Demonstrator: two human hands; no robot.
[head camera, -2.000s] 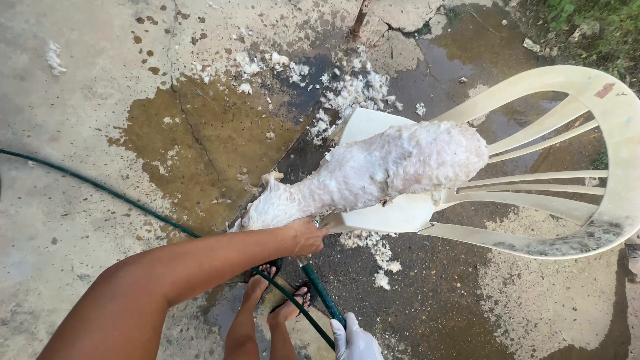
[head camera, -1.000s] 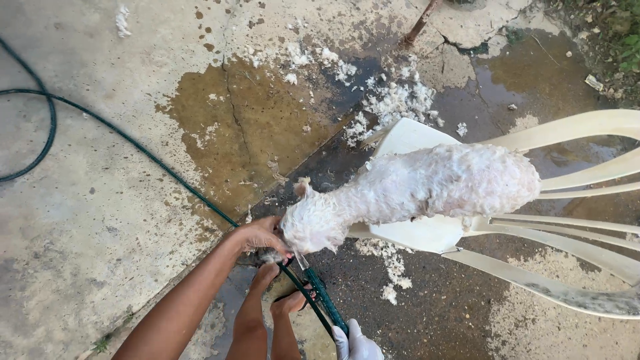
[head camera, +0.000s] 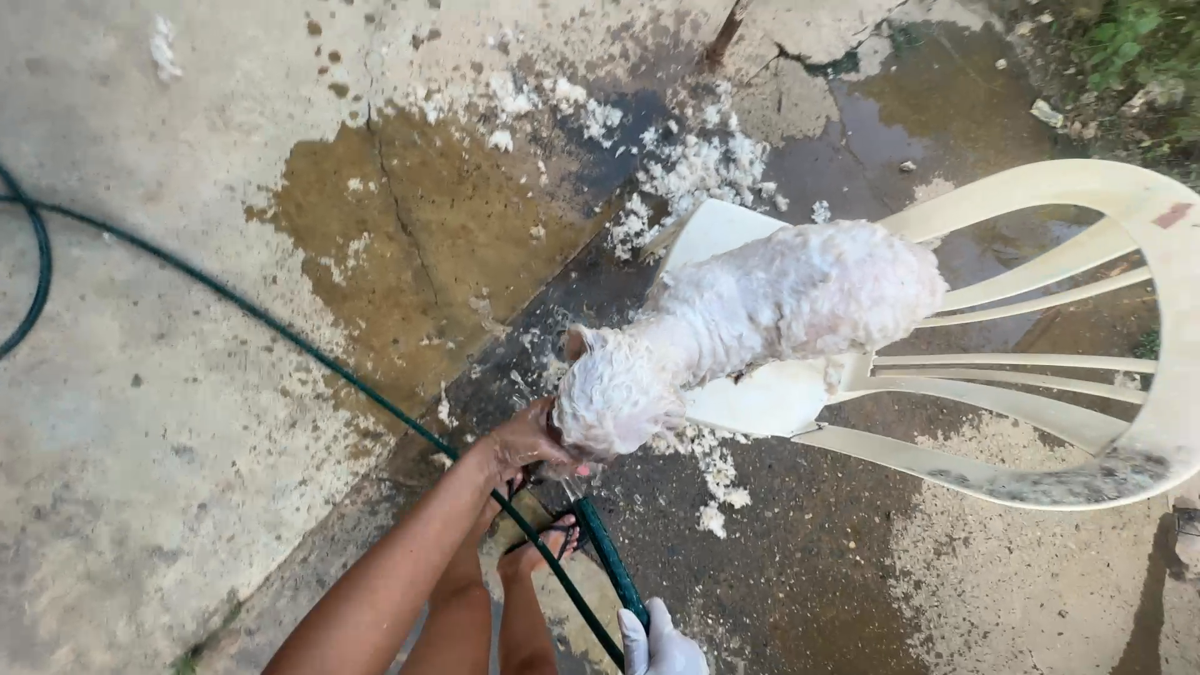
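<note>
A wet white dog (head camera: 750, 309) stands on the seat of a white plastic chair (head camera: 769, 403), its head toward my feet. My bare left hand (head camera: 530, 439) cups the dog's muzzle and chin; the fingertips are partly hidden under the head. My right hand (head camera: 661, 642), in a white glove, grips a green garden hose (head camera: 609, 553) at the bottom edge. Water runs from the hose's end just below the dog's muzzle.
Clumps of white fur (head camera: 703, 169) lie on the wet concrete around the chair. The hose's other length (head camera: 281, 328) crosses the ground to a loop at the left. My feet in flip-flops (head camera: 553, 539) are just below the dog's head. A thin post rises near the top.
My left hand has moved from beside the dog's neck to under its muzzle. The dog's head has turned, and water now shows at the hose end.
</note>
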